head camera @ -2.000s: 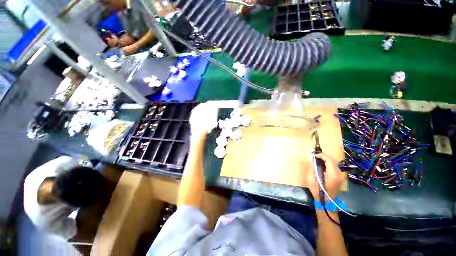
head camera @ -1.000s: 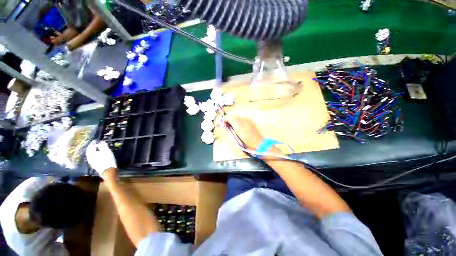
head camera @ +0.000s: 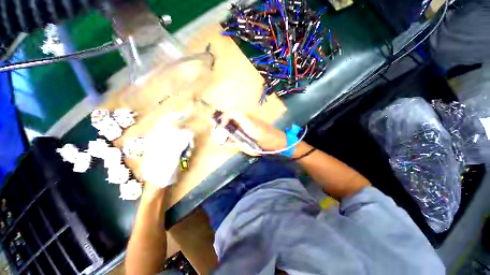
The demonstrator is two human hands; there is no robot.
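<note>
My left hand (head camera: 161, 156), in a white glove, is over the left part of the tan work board (head camera: 236, 70). A small dark part with a yellow-green spot (head camera: 185, 159) is at its fingertips; the glove is washed out by glare. My bare right hand (head camera: 250, 133), with a blue wrist band, holds a dark pen-like soldering iron (head camera: 233, 129) over the board. Its slim tip points up and left, short of the gloved hand. A pale cable loops from it past the wrist. White housings (head camera: 112, 156) are clustered left of the glove.
Coloured lead wires (head camera: 290, 45) are piled beyond the board. A clear hood (head camera: 145, 48) hangs over the board, beside a flexible metal arm (head camera: 64, 58). A black divided tray (head camera: 48, 220) is at lower left. Bagged parts (head camera: 424, 161) lie at right. A green surface is at upper left.
The view has turned to the right. My left hand has moved from beside the divided tray to the board, now with a small part. My right hand has moved away from the white housings.
</note>
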